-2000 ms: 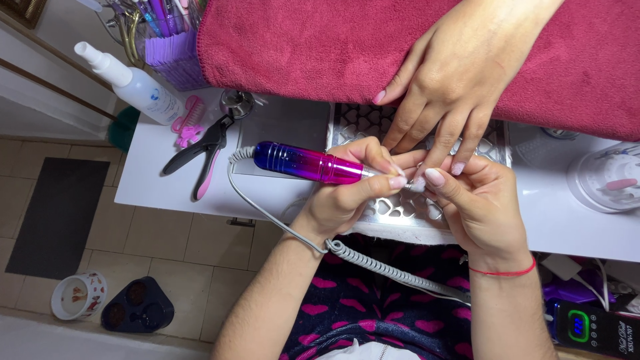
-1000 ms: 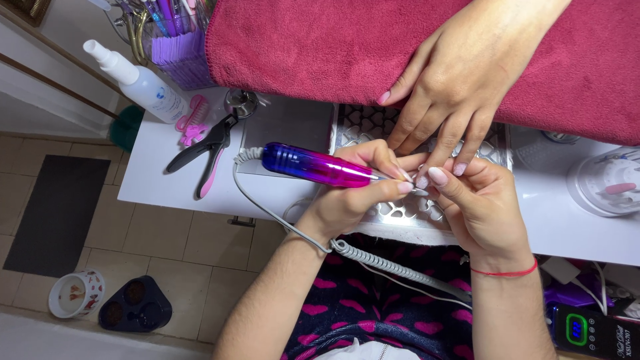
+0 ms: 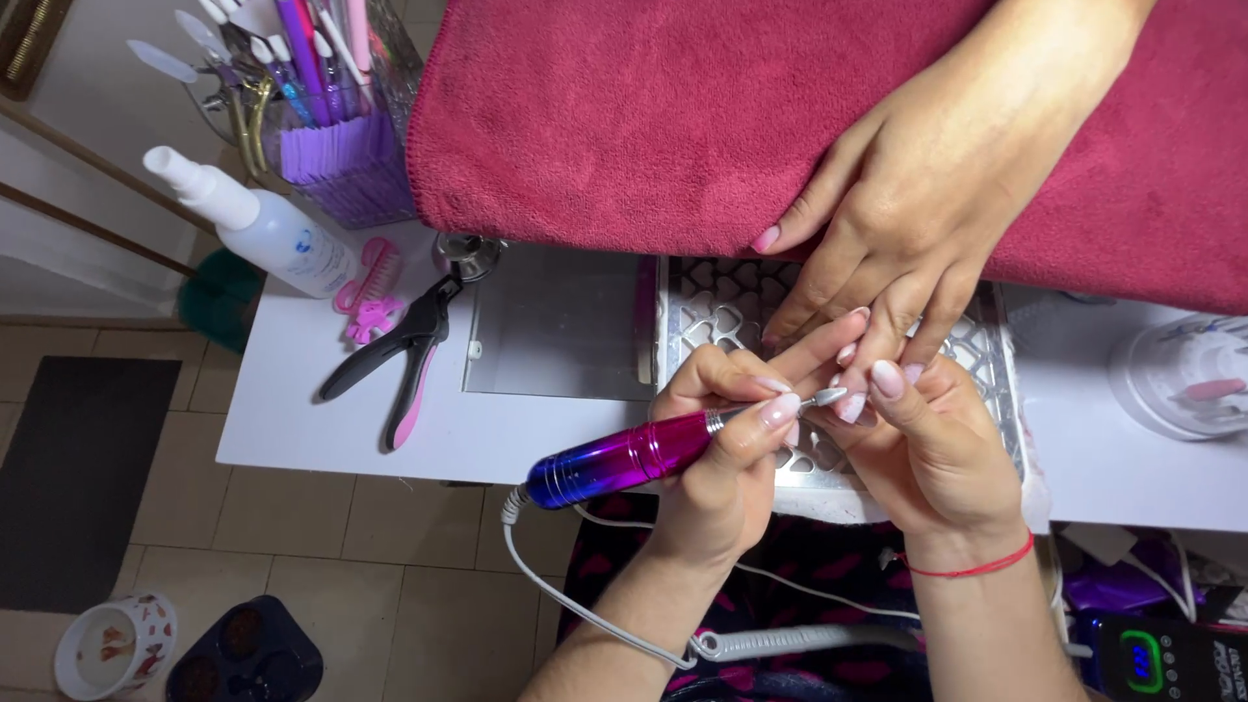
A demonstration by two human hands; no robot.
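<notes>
My left hand (image 3: 726,453) grips an electric nail drill (image 3: 624,461) with a blue-to-magenta handpiece. Its metal bit (image 3: 824,398) points right, at or very near a fingernail (image 3: 851,408) of another person's hand; contact cannot be told. That hand (image 3: 907,210) reaches down over a folded red towel (image 3: 682,127). My right hand (image 3: 936,448), with a red string at the wrist, holds the person's finger between thumb and fingers. Beneath the hands lies a metal grille (image 3: 717,317) with heart-shaped openings. A grey cord (image 3: 575,604) runs from the drill past my left wrist.
Black-and-pink nail tip cutters (image 3: 405,356), a pink nail brush (image 3: 375,283), a spray bottle (image 3: 278,239) and a clear holder of tools (image 3: 356,180) stand or lie at left. A clear round container (image 3: 1180,380) is at right. The drill's control unit (image 3: 1165,658) sits lower right.
The drill has tilted, its cord end now lower and its bit end higher. My left hand has turned with it. My right hand still holds the person's finger.
</notes>
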